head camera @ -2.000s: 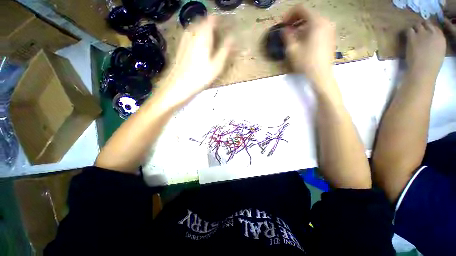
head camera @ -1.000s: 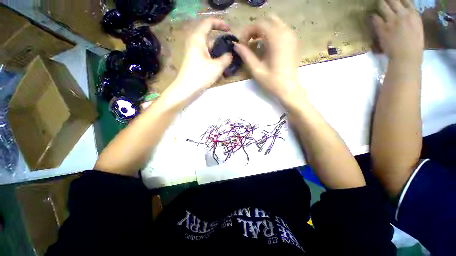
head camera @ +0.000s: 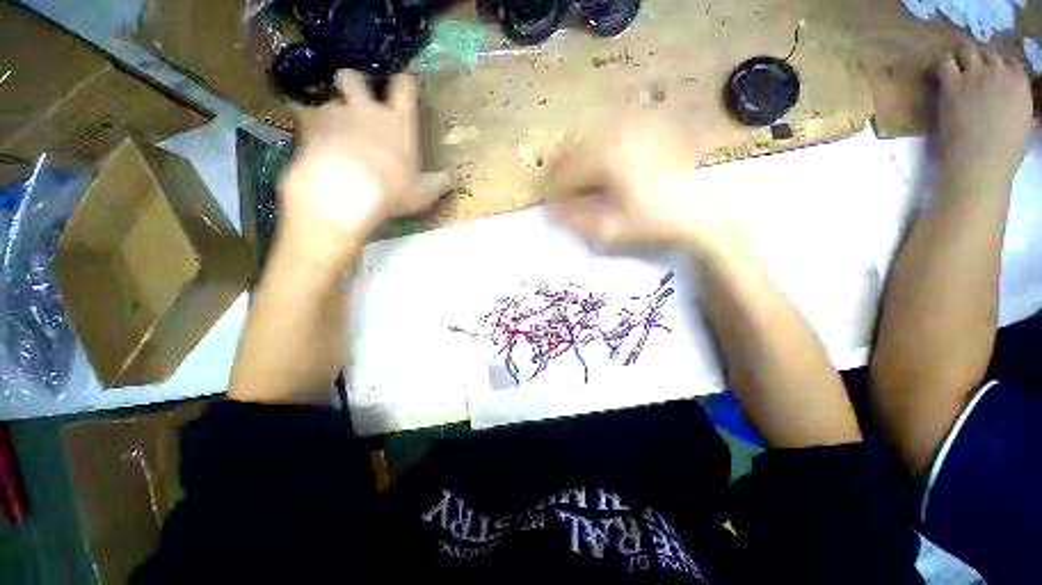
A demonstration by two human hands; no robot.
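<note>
My left hand (head camera: 354, 160) reaches over the pile of black housings (head camera: 354, 34) at the upper left, fingers spread; its fingertips touch or cover the pile's near edge, and I cannot tell whether it grips one. My right hand (head camera: 628, 194) is blurred over the near edge of the brown board (head camera: 674, 69); its fingers and any small thing in them cannot be made out. A round black housing (head camera: 763, 90) lies alone on the board at the right, a thin wire sticking up from it. Thin red and dark wires (head camera: 554, 326) lie tangled on the white sheet (head camera: 417, 343).
An open brown carton (head camera: 149, 269) and clear plastic film (head camera: 40, 297) are at the left. A small dark block (head camera: 782, 131) lies below the lone housing. Another person's hand (head camera: 983, 97) rests at the right, near white plastic parts (head camera: 971, 16).
The black housing that was between both hands is gone from them, and one now lies on the board at the right. My left hand has moved left to the pile; my right hand is lower.
</note>
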